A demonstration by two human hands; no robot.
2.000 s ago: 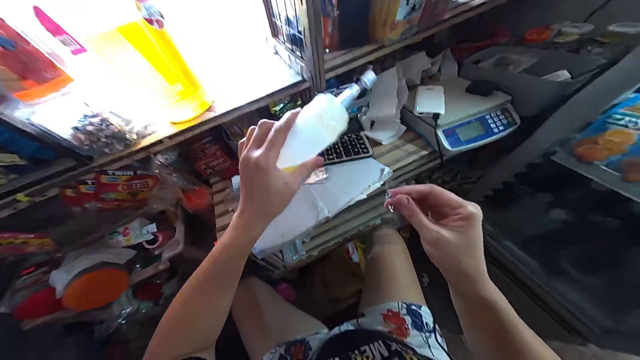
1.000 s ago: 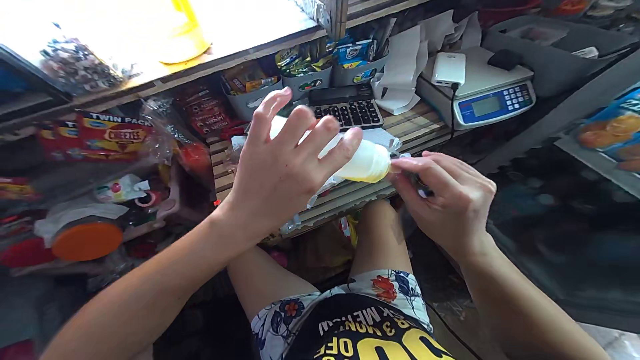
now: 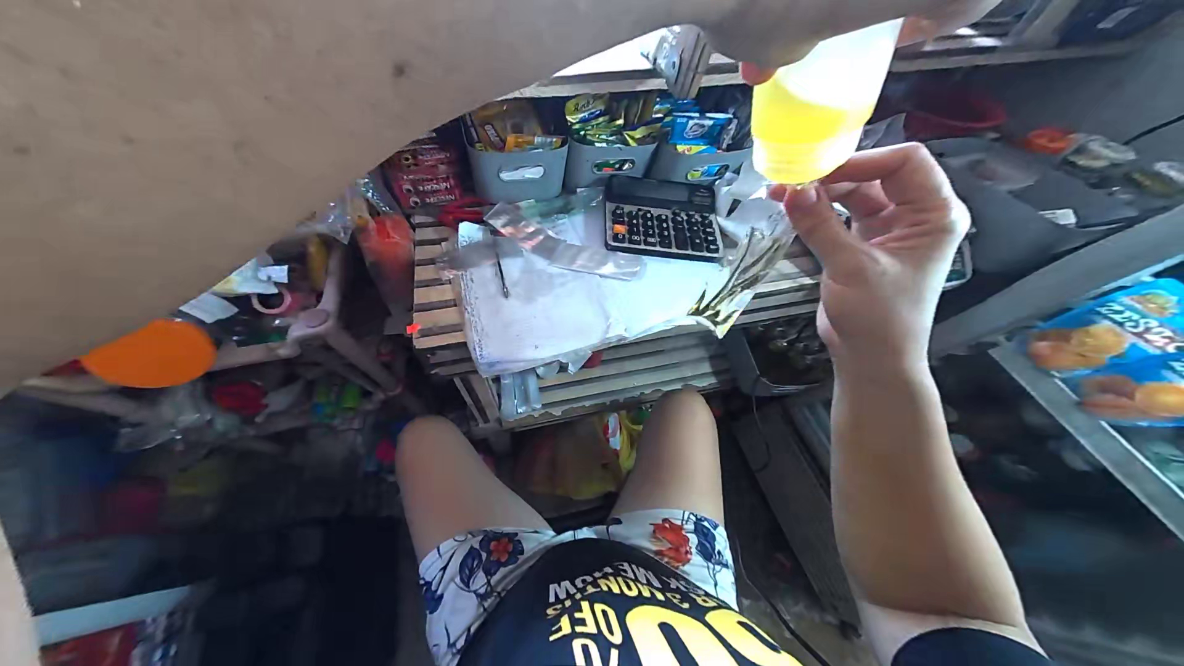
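A translucent plastic bottle (image 3: 819,106), with yellow liquid at its lower end, is tilted at the upper right. My left hand (image 3: 814,23) grips it near the top edge, mostly cut off by the frame, with the left arm crossing the upper left of the view. Beneath the bottle, my right hand (image 3: 874,208) is raised, its thumb and forefinger pinched together at the bottle's lower end. Whatever lies between those fingertips is too small to make out. A desktop calculator (image 3: 663,217) and white paper (image 3: 546,314) with clear plastic strips lie on the slatted wooden table behind.
Grey baskets (image 3: 518,176) of sachets line the back of the slatted table (image 3: 629,375). An orange lid (image 3: 151,353) is on the left shelf. Blue snack packs (image 3: 1124,351) stand at the right. My knees are below the table's front edge.
My left hand and the bottle have moved up and to the right, and my left arm now covers the upper left. My right hand is raised to the bottle's lower end. The view has shifted.
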